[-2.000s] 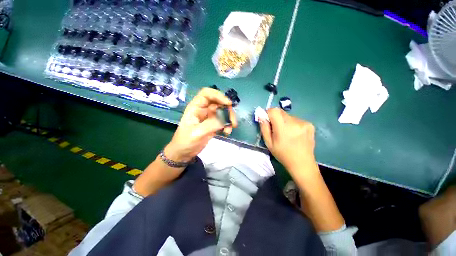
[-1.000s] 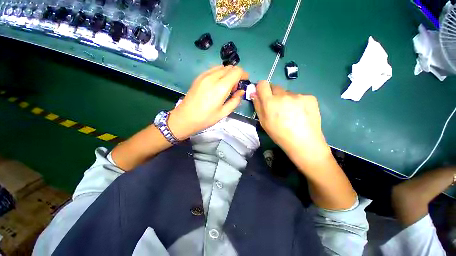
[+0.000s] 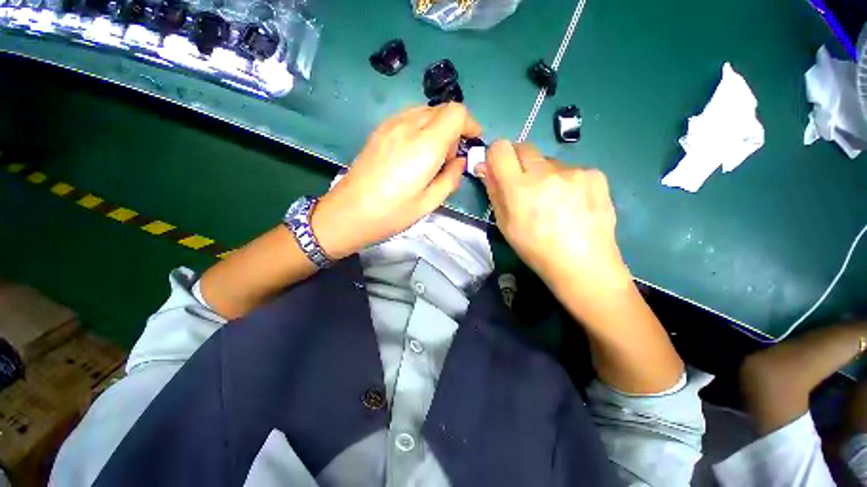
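My left hand (image 3: 394, 176) holds a small black plastic housing (image 3: 465, 146) in its fingertips, mostly hidden by the fingers. My right hand (image 3: 551, 204) pinches a small white scrap (image 3: 476, 160) against the housing. The two hands meet near the table's front edge. Loose black housings lie beyond the hands: one at the left (image 3: 388, 57), a dark cluster (image 3: 442, 81) just above my left fingers, one on the seam (image 3: 543, 76), and one with a silvery face (image 3: 568, 124) right of the seam.
A clear blister tray (image 3: 276, 78) with black parts is at upper left. A bag of gold bits (image 3: 466, 11) is cut off at the top. Crumpled white paper (image 3: 718, 130) lies right; another tissue (image 3: 837, 103) is beside a fan. A white cable (image 3: 825, 293) and another person's arm (image 3: 794, 376) are at right.
Since two seconds ago the hands have come together, with the white scrap now against the housing. The view has shifted down, so tray and bag sit higher and are more cut off.
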